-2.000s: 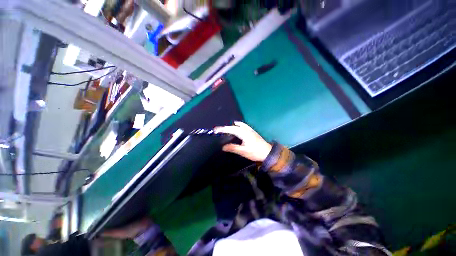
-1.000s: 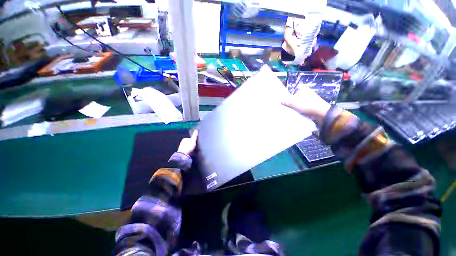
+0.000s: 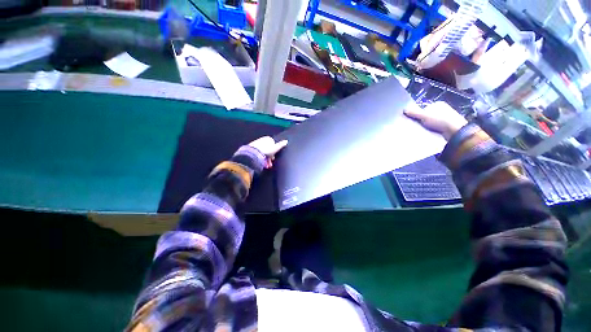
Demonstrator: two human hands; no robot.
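Observation:
A closed laptop (image 3: 353, 146) shows its plain grey lid, with small marks at its lower left corner. It is held tilted above the bench. My left hand (image 3: 267, 148) grips its left edge, thumb on the lid. My right hand (image 3: 435, 118) grips its right edge, thumb on top. The fingers under the laptop are hidden. A black mat (image 3: 204, 152) lies on the bench, partly behind my left arm and the laptop.
The bench has a green mat top (image 3: 84, 152). A second open laptop (image 3: 428, 187) stands to the right, with more laptops (image 3: 557, 178) beyond. A pale post (image 3: 275, 55) rises behind the black mat. A white box with papers (image 3: 217, 71) and blue bins stand behind.
The view has tilted down. Both hands still hold the closed laptop, which now lies flatter and wider across the view. Two seconds ago it was seen edge-on at the bench's edge.

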